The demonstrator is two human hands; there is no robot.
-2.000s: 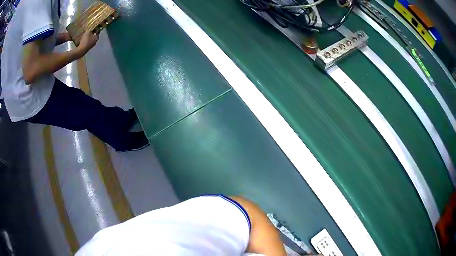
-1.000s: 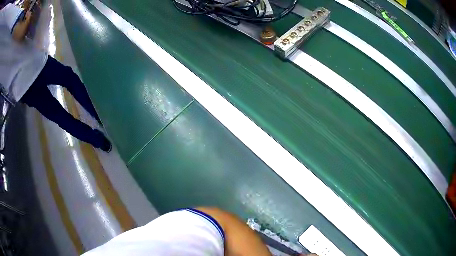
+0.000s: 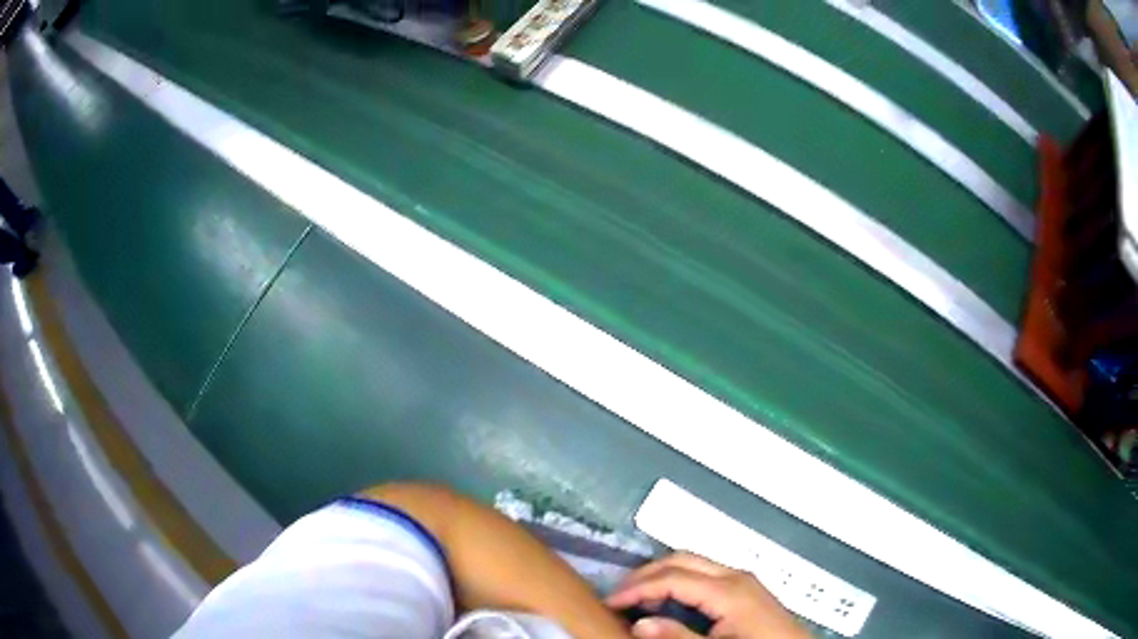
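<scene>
A white perforated cover plate (image 3: 699,522) lies at a slant on the dark-green bench at the bottom right. My right hand (image 3: 718,602) is at the bottom edge, just below the plate and partly over its lower side. Its fingers point left and curl over a small dark item (image 3: 675,613), mostly hidden. My left forearm (image 3: 505,556) reaches in from the lower left and runs out at the bottom edge. My left hand does not show.
A worn tape patch (image 3: 580,534) is beside my left forearm. Across the lanes stands a strip housing (image 3: 539,35) with a small copper-coloured round piece (image 3: 474,35) by it. A red-brown stand (image 3: 1058,281) with papers is at right. A person's leg shows far left.
The view has swung right; the housing and the other person have shifted left, the person nearly out of view. The red-brown stand, more of the white plate and my right hand now show.
</scene>
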